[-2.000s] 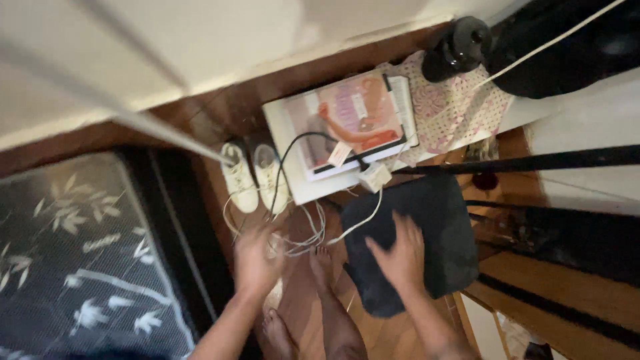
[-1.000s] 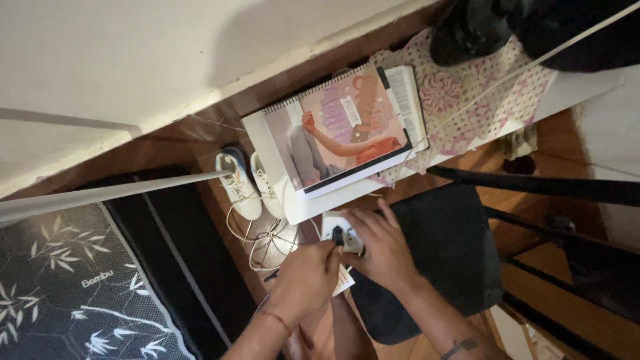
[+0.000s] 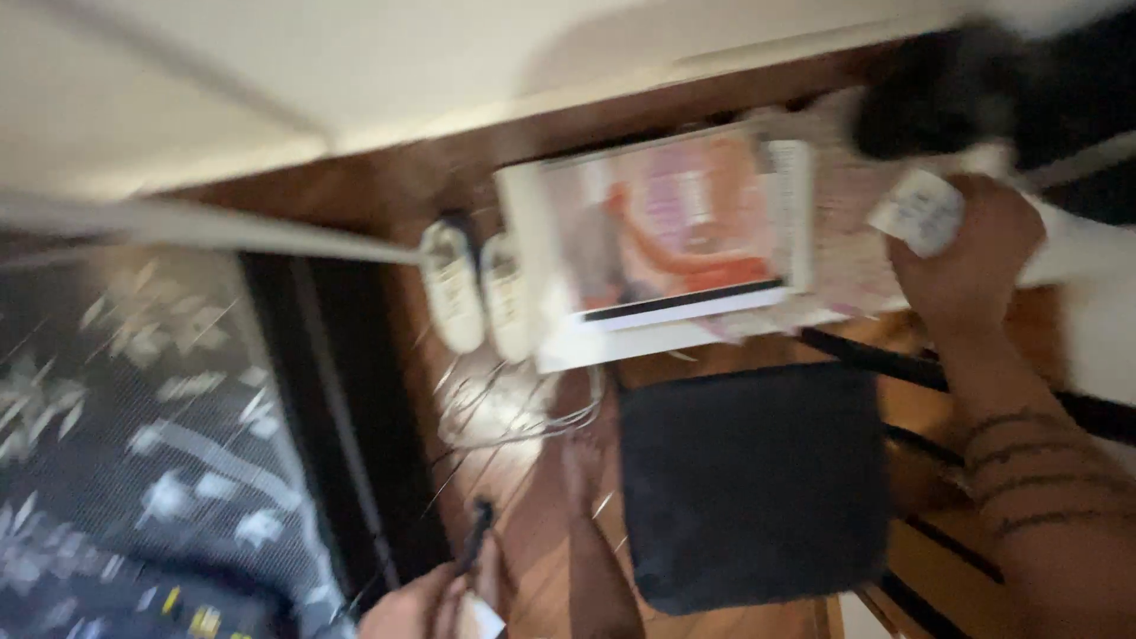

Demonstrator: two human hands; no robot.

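Note:
At the bottom, left of centre, my left hand (image 3: 426, 603) is closed around a black plug (image 3: 477, 524) that seems to have a cable; a small white tag (image 3: 482, 617) shows beside it. My right hand (image 3: 976, 240) is at the upper right, over the patterned cloth (image 3: 848, 213), gripping a white plug adapter (image 3: 920, 213), blurred by motion. Between my hands lie a spiral-bound notebook (image 3: 683, 222) with an illustrated cover, on a white surface (image 3: 577, 351), and a black seat cushion (image 3: 754, 488). A loose white cable (image 3: 532, 435) is coiled on the floor.
Two white sneakers (image 3: 454, 288) stand left of the white surface. A mattress (image 3: 169, 399) with a leaf pattern fills the left side. Black bars (image 3: 923, 444) run at the right, near my forearm. Dark objects (image 3: 923, 98) sit at the upper right, by the wall.
My hands were together at the white adapter one second ago. Now they are far apart: the right has moved up and right with the adapter, the left down and left with the black plug.

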